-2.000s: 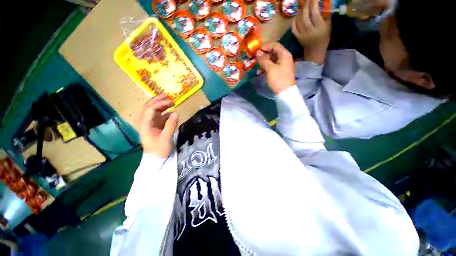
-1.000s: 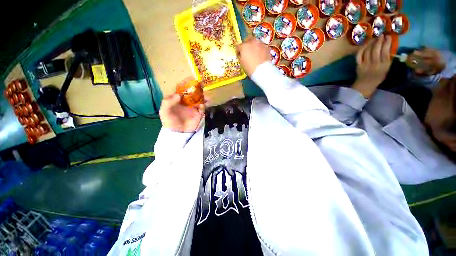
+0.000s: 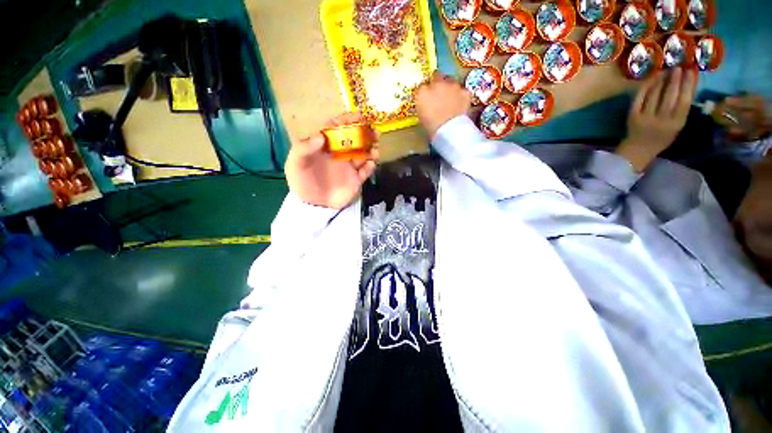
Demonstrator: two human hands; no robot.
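Note:
My left hand [image 3: 326,169] holds an orange housing [image 3: 349,140] by its sides, with its plain orange wall facing me, near the front left corner of the yellow parts tray [image 3: 340,51]. My right hand [image 3: 443,103] is at the right front edge of the tray, fingers bent together over it. Its fingertips are partly hidden, so I cannot tell if it pinches anything. Small reddish parts lie scattered in the tray, with a clear bag of reddish bits [image 3: 385,19] at its far end.
Rows of orange units with silvery centres [image 3: 521,70] stand right of the tray on tan cardboard [image 3: 283,59]. A neighbouring person's hand [image 3: 660,118] is at the right. Black equipment [image 3: 203,68] with cables stands left. More orange units [image 3: 55,148] lie far left.
The orange housing, first in my right hand by the unit rows, is now in my left hand. Since one second ago it has turned to show its side. My right hand moved to the tray.

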